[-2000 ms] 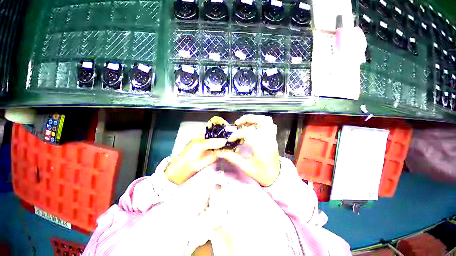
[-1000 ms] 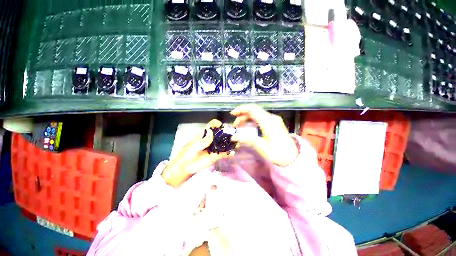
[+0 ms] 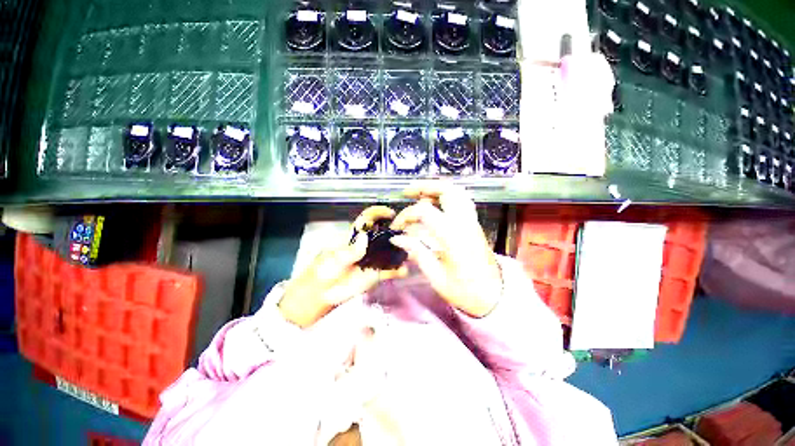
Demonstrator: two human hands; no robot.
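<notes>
A round black lens assembly (image 3: 381, 248) is held above my lap, just below the bench edge. My left hand (image 3: 324, 272) grips it from the left with thumb and fingers. My right hand (image 3: 451, 253) has its fingertips on the part's upper right side. The clear middle blister tray (image 3: 272, 131) holds black parts with white labels in its back and front rows. The front row shows a part in every visible pocket, including the far right one (image 3: 499, 150). The middle row shows crosshatched pockets with small white labels.
Another clear tray (image 3: 65, 113) lies left with several parts in front. A white strip (image 3: 558, 131) separates the middle tray from filled trays at right. Red trays (image 3: 105, 314) sit below the bench edge; a white sheet (image 3: 617, 283) covers the right one.
The middle tray's front right pocket, without a black part before, now holds one. My right hand moved off the part, then back to it. The part is turned in my left hand.
</notes>
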